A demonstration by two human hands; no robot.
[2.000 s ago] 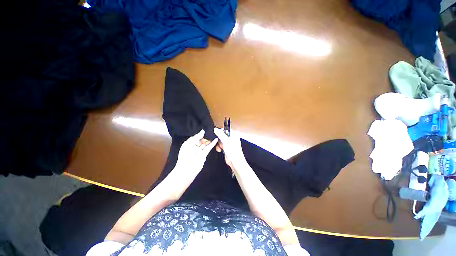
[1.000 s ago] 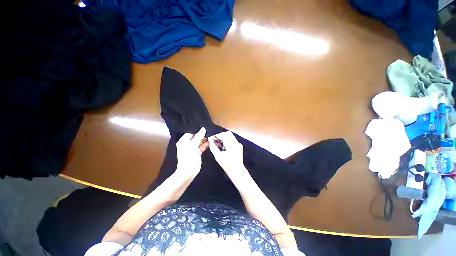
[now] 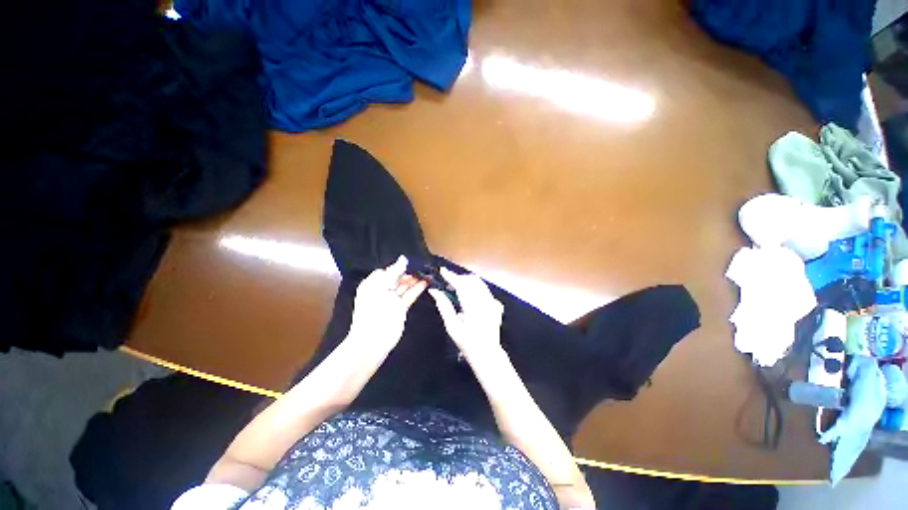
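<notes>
A black dress (image 3: 538,369) lies spread on the table in front of me, one sleeve (image 3: 366,204) pointing up and away and the other sleeve (image 3: 642,334) out to the right. My left hand (image 3: 380,302) pinches the cloth near the base of the left sleeve. My right hand (image 3: 472,311) is close beside it and holds dark thread snips (image 3: 444,287), whose points are at the cloth by my left fingertips. The snips are hard to see against the black cloth.
A large black garment pile (image 3: 119,159) fills the left side of the table (image 3: 567,179). Blue garments (image 3: 343,60) lie at the far side and far right. White lumps (image 3: 772,304), pale green cloth (image 3: 831,164), a power strip (image 3: 828,349), a black cable and bottles are at right.
Two seconds ago the snips pointed up and away above my right hand. They now point left toward the pinched cloth, and my right hand has turned and shifted slightly right. My left hand has barely moved.
</notes>
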